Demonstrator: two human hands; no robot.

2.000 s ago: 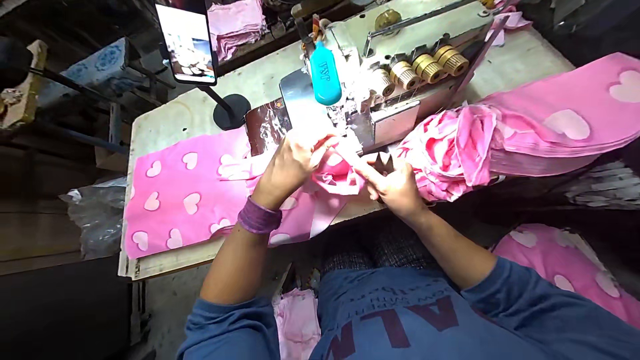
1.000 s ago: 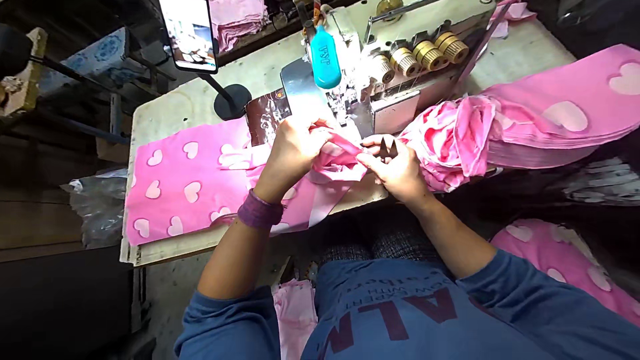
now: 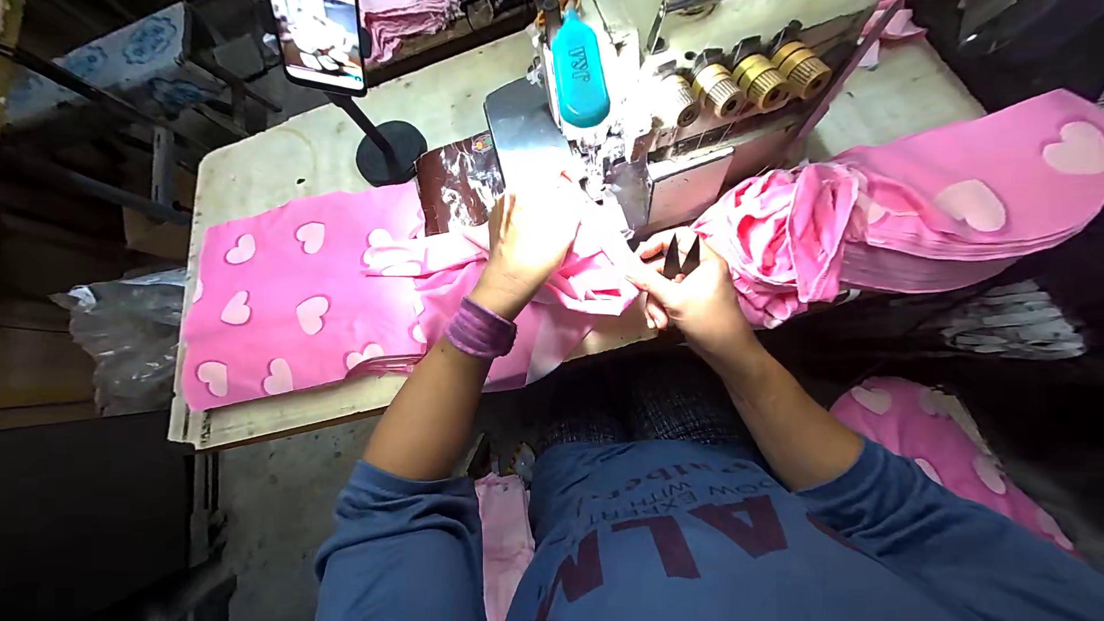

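Under the bright lamp of an overlock sewing machine (image 3: 681,112), my left hand (image 3: 530,241) grips gathered pink fabric (image 3: 591,280) near the presser foot; glare hides its fingertips. My right hand (image 3: 690,289) pinches the edge of the same fabric between thumb and finger. Dark pointed blades of thread snips (image 3: 681,256) stick up from my right hand, their handles hidden in the palm. Flat pink heart-print fabric (image 3: 285,297) lies to the left of my left hand. A crumpled pink bundle (image 3: 776,241) touches the space just right of my right hand.
A phone (image 3: 319,43) on a black round stand (image 3: 391,151) stands at the back left of the worktable (image 3: 259,164). Stacked heart-print panels (image 3: 966,198) reach over the right edge. A clear plastic bag (image 3: 129,332) hangs at the left, and more pink fabric (image 3: 949,457) lies low at the right.
My left hand has moved slightly up toward the presser foot since the last earlier frame. Both hands stay on the pink fabric.
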